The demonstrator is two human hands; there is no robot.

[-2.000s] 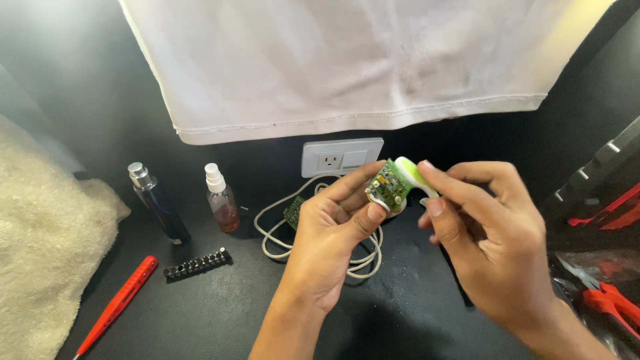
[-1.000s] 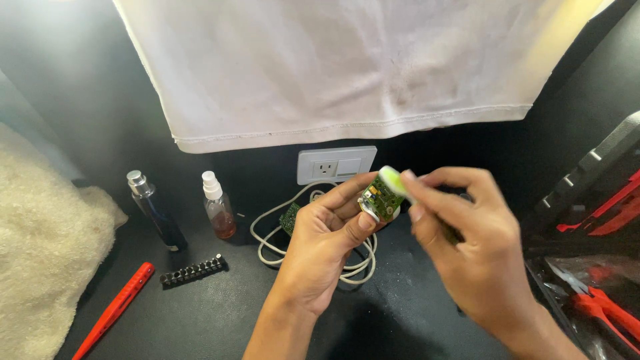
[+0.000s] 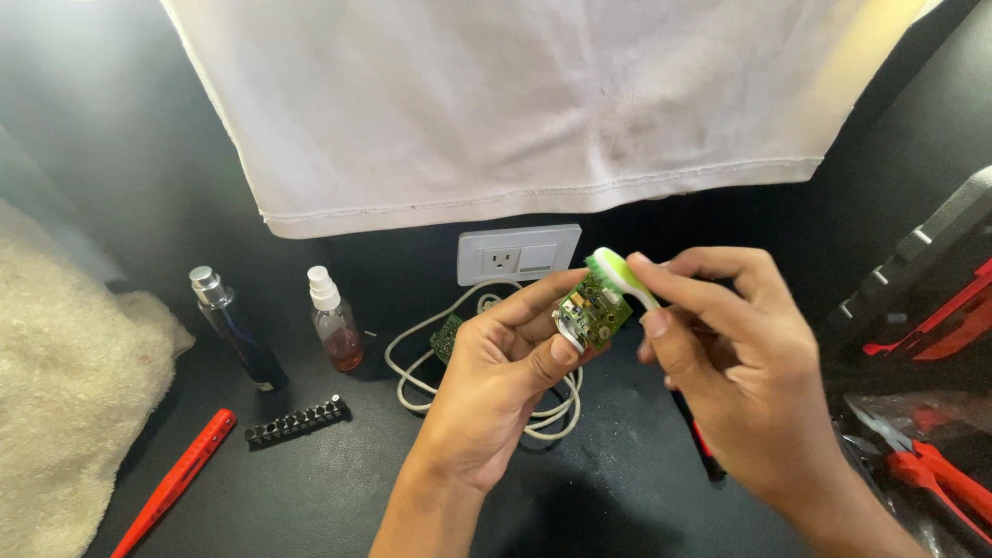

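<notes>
My left hand [image 3: 504,364] holds a small green circuit board [image 3: 595,311] by its edges, tilted toward the camera, with a white part at its lower left edge. My right hand [image 3: 728,349] grips a green and white brush [image 3: 618,273] like a toothbrush, its green bristles at the board's upper edge. Whether the bristles touch the board is hard to tell. Behind my left hand lie a coiled pale cable [image 3: 403,387] and a second green circuit board [image 3: 445,338], partly hidden.
Left of my hands stand a spray bottle with reddish liquid [image 3: 343,345] and a dark silver-topped bottle [image 3: 240,333]. A black bit holder [image 3: 297,422], red tool [image 3: 178,480] and fleecy cloth [image 3: 70,372] lie nearby. Red-handled pliers [image 3: 930,465] are at right; a wall outlet [image 3: 518,254] is behind.
The brush head has shifted slightly over the board's upper part, moved by my right hand. My left hand keeps its hold on the board.
</notes>
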